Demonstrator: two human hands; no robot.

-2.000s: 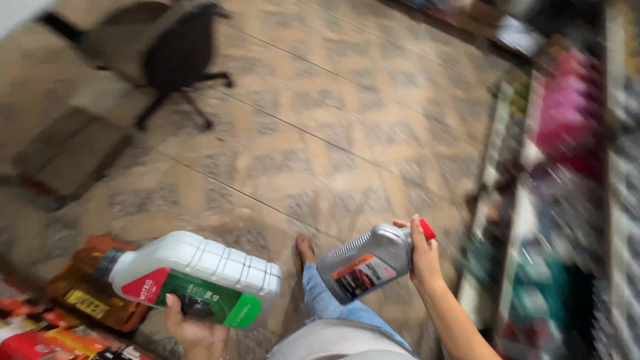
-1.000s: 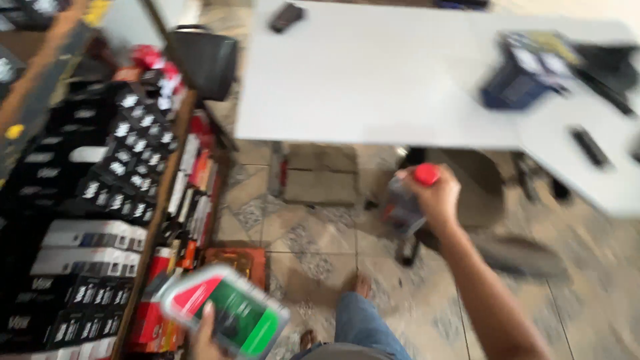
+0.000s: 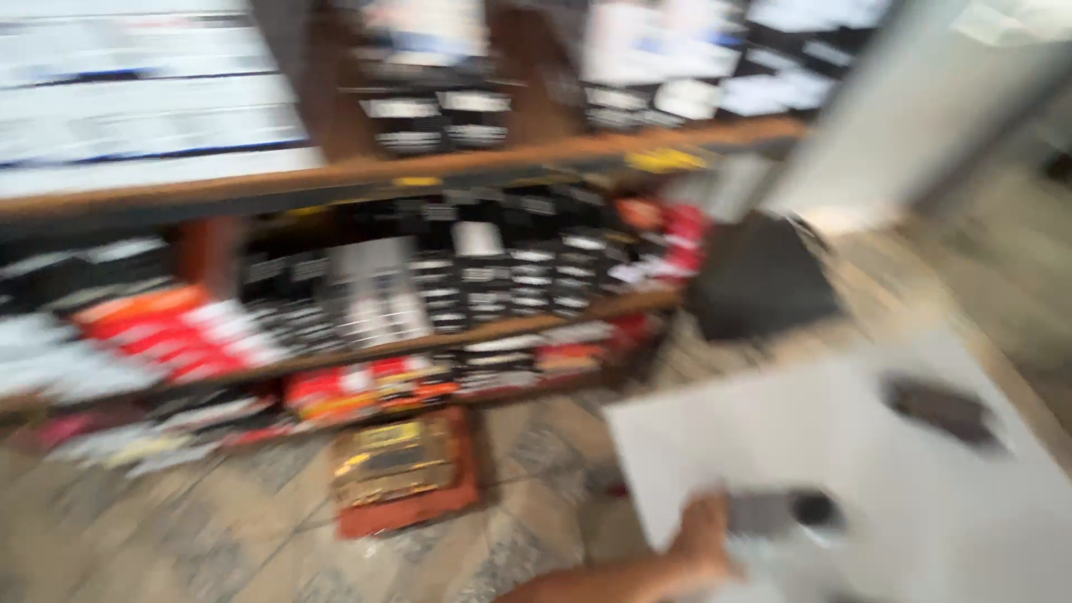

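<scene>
Blurred by motion, my left hand (image 3: pixel 703 536) reaches in from the bottom over the near edge of the white table (image 3: pixel 837 419). Its fingers are curled against a greyish bottle (image 3: pixel 762 512) with a dark round cap that points right. The bottle's lower part runs into the pale tabletop, so its outline and label cannot be read. Whether it rests on the table or hangs just above it cannot be told. My right hand is out of view, as is the grey bottle with the red cap.
Shelves with a wooden edge (image 3: pixel 502 159) hold many boxed goods (image 3: pixel 486 276) at the left and top. An orange-brown case (image 3: pixel 402 469) lies on the tiled floor below. A dark chair (image 3: pixel 762 276) stands beyond the table, and a dark object (image 3: pixel 946 410) lies on the tabletop.
The view has swung strongly left toward the shelves. My left hand, earlier over the floor by the shelf with the white and green bottle, is now at the table. My right hand has left the view.
</scene>
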